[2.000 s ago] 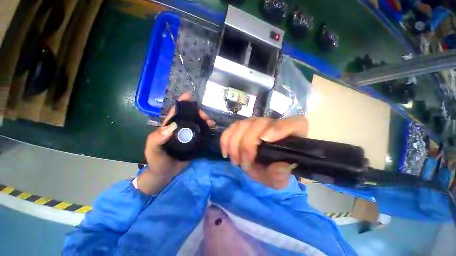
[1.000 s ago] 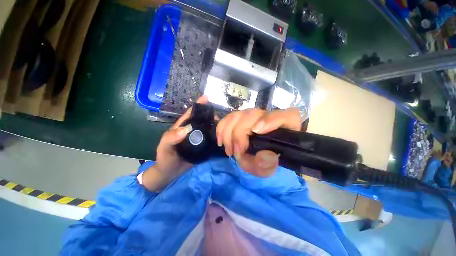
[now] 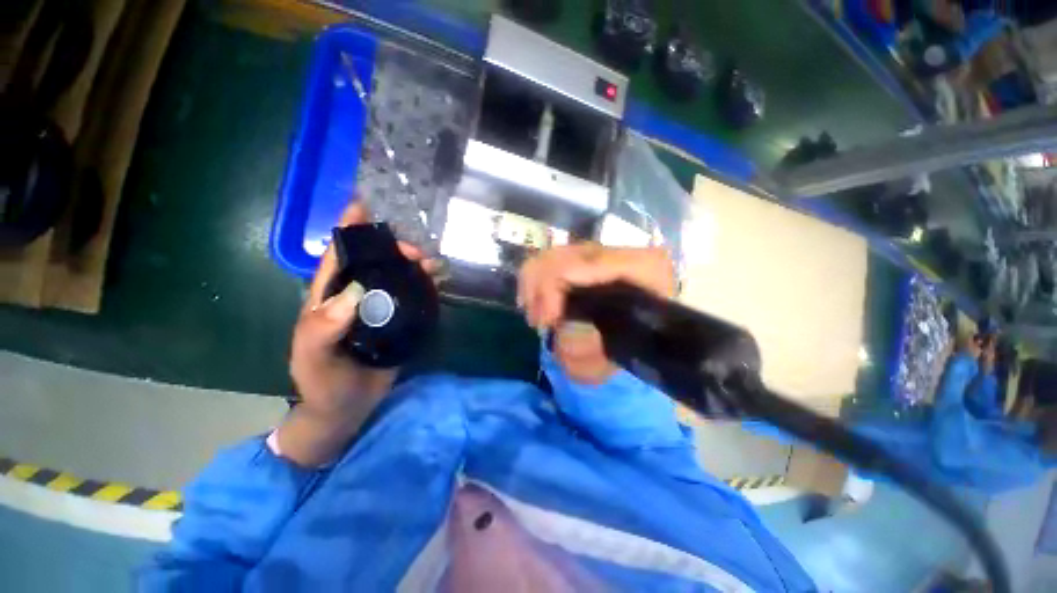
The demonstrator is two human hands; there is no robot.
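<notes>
My left hand (image 3: 330, 342) holds a round black earcup housing (image 3: 400, 315) with a pale disc at its centre and a short bracket at its top. My right hand (image 3: 585, 301) is shut on a thick black electric screwdriver (image 3: 672, 348), slightly blurred, to the right of the housing and apart from it. The driver's cable runs down to the right. The screwdriver's bit is hidden or too blurred to tell. The silver-grey screw feeder (image 3: 551, 127), with a red switch and a bright front, stands just beyond my right hand.
A blue tray (image 3: 304, 174) and speckled grey mat (image 3: 406, 127) lie left of the feeder. A clear bag (image 3: 651, 191) and cardboard sheet (image 3: 774, 290) lie right of it. Cardboard dividers (image 3: 122, 174) stand at far left. Black housings stand on the belt behind. Another person's blue sleeve (image 3: 956, 400) shows at right.
The screwdriver and my right hand have separated from the housing, and the driver has tilted, its rear end lower and nearer. My left hand and the housing now appear further left. The view has shifted slightly.
</notes>
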